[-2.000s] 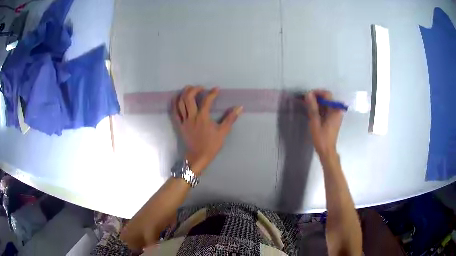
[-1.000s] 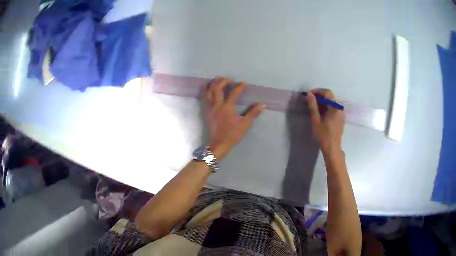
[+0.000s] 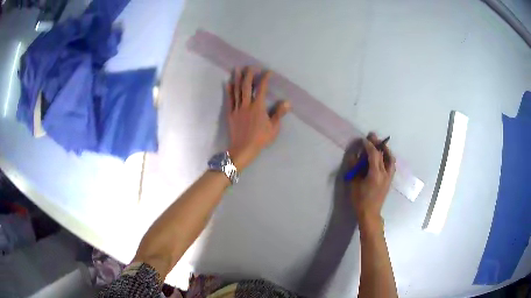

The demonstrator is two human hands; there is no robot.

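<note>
The pinkish clear ruler (image 3: 317,110) lies slanted on the pale pattern paper (image 3: 279,204), from upper left down to lower right. My left hand (image 3: 252,113), with a metal watch at the wrist, lies with fingers spread on the ruler's left part. My right hand (image 3: 372,174) holds a dark blue pen (image 3: 358,169) by the ruler's right part. The pen's dark end points up and right; whether either end touches the paper cannot be told. Thin drawn lines show faintly on the paper above the ruler.
A cream bar weight (image 3: 447,171) lies right of the ruler. A blue cloth panel (image 3: 509,192) lies at the far right. Crumpled blue cloth pieces (image 3: 87,93) lie at the left. A grey tube (image 3: 509,22) crosses the upper right corner. The table edge (image 3: 64,218) curves along the lower left.
The ruler has turned from nearly level to a steep slant, its right end lower. My left hand stays on it. My right hand has moved lower, and the pen has turned in its fingers. The view has shifted.
</note>
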